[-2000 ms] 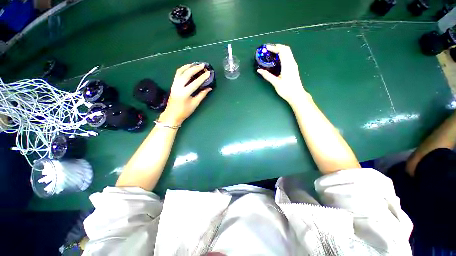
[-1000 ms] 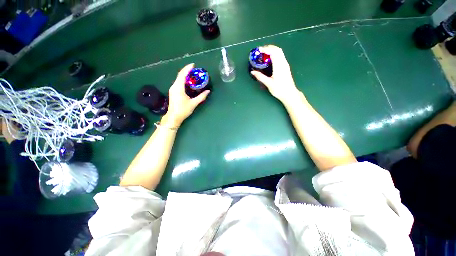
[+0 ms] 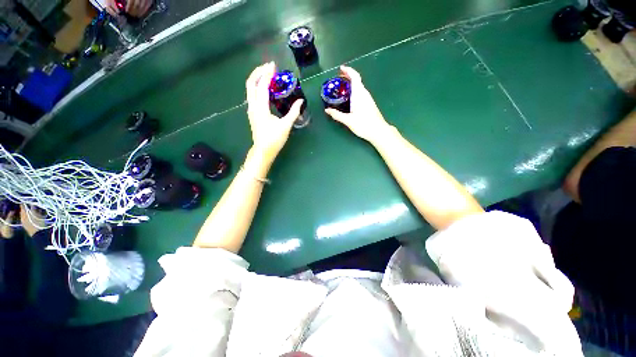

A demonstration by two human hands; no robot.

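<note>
My left hand (image 3: 270, 122) is around a black lamp unit (image 3: 284, 85) whose top glows blue and red. My right hand (image 3: 359, 111) is around another black lamp unit (image 3: 336, 90), lit blue with some red. The two units are a small distance apart. The small clear bottle (image 3: 301, 118) stands behind my left hand's unit and is mostly hidden by it. A further lamp unit (image 3: 302, 46) stands upright beyond both hands on the green bench (image 3: 335, 174).
White cables (image 3: 70, 195) lie tangled at left, with several black lamp units (image 3: 176, 191) beside them. A clear tub (image 3: 108, 273) of white sticks is at the near left. More dark units (image 3: 570, 24) are at far right. Parts of other people show at the edges.
My left hand has moved up and right with its lit unit, now covering most of the bottle. My right hand has moved left with its unit. The left unit's glowing top came into sight.
</note>
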